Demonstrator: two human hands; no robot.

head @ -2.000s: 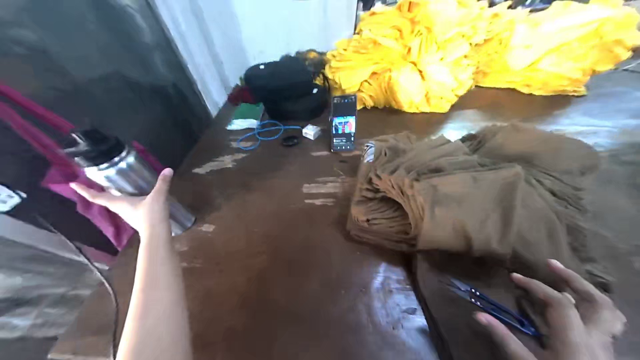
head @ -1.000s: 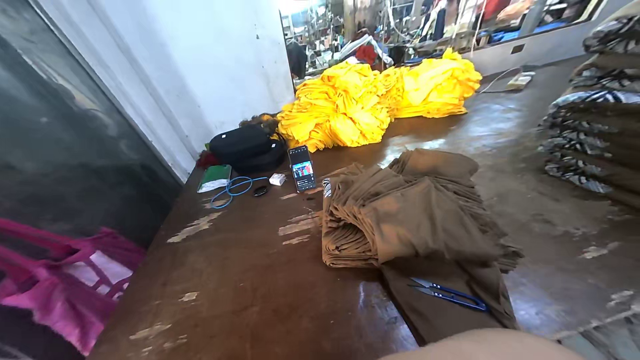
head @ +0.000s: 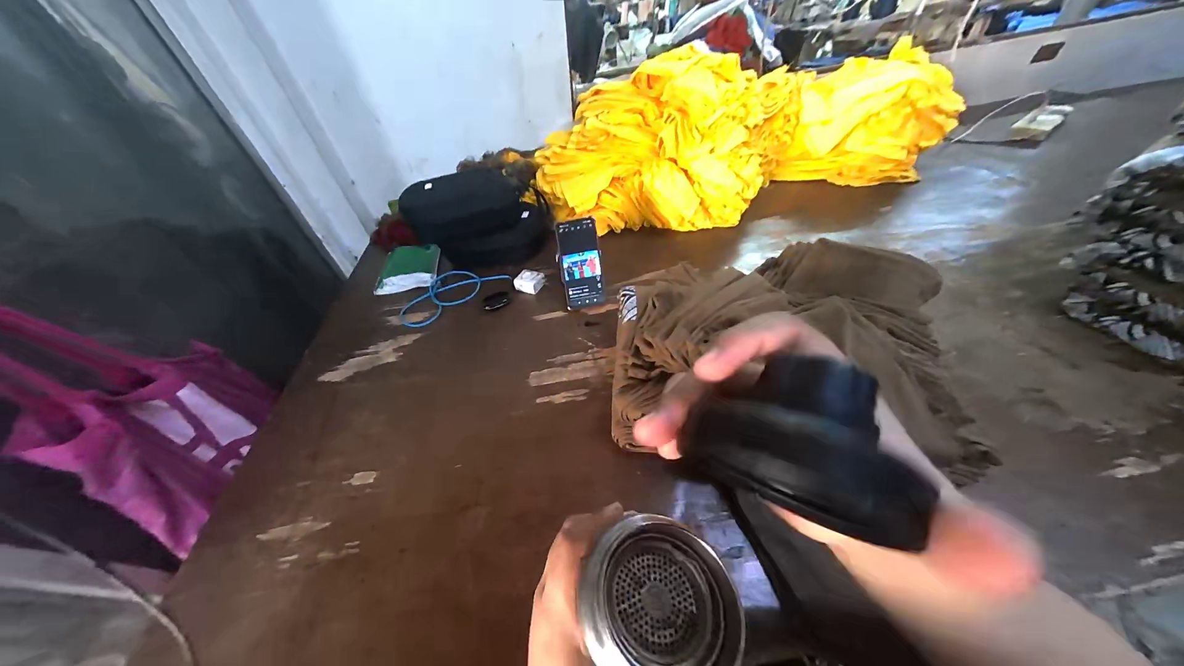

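At the bottom centre, my left hand [head: 560,592] is wrapped around a steel bottle [head: 592,592], whose round mouth with a perforated strainer [head: 657,597] faces up. To the right and above it, my right hand [head: 768,370] holds the black bottle lid [head: 805,444], blurred and apart from the bottle. Behind my right hand lies a folded stack of brown fabric [head: 851,287]. The scissors seen earlier on the fabric cannot be made out.
A phone [head: 581,268] stands upright beside a small white box [head: 529,281], a blue cable [head: 442,294] and a black case [head: 472,213]. Yellow fabric [head: 666,139] is heaped at the back. A pink bag [head: 139,425] hangs left of the table [head: 388,518]; patterned cloth [head: 1128,259] lies right.
Two seconds ago my left hand was at the bottle on the left, its lid on, and my right hand was by the scissors. The bottle is now at the bottom centre, its lid off.
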